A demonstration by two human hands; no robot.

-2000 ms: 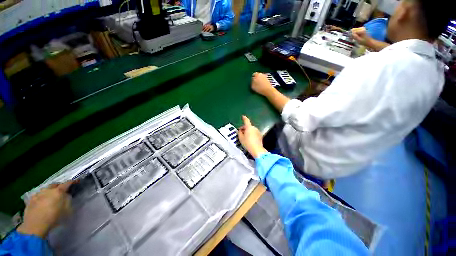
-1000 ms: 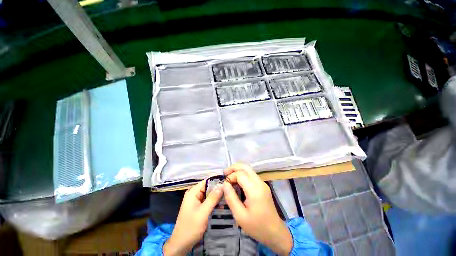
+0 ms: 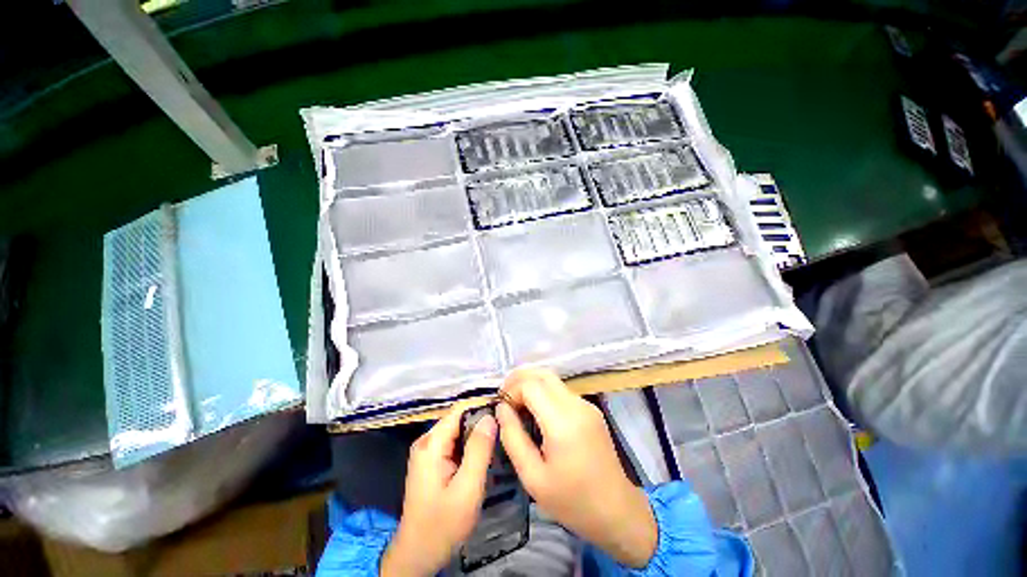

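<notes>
A dark slotted housing (image 3: 496,513) hangs below my hands at the near edge of the tray. My left hand (image 3: 448,473) holds its upper left side, with the thumb on its top end. My right hand (image 3: 569,456) has finger and thumb pinched at the same end; a tiny dark piece seems to show at the fingertips, too small to tell. The compartment tray (image 3: 411,282) lies beyond, with several slotted housings (image 3: 672,231) in its upper middle and right pockets and a whitish liner round its rim.
A light-blue sheet with a whitish dotted strip (image 3: 231,316) lies left of the tray. A slotted plate (image 3: 774,220) lies at its right. A grey post (image 3: 169,90) stands back left. A spare tray (image 3: 766,462) is lower right. A person's sleeve (image 3: 946,349) is at right.
Since two seconds ago, both hands have come together at the near tray edge onto a housing. Over the last second they stay there; the housing's lower end shows more clearly and the view has shifted slightly.
</notes>
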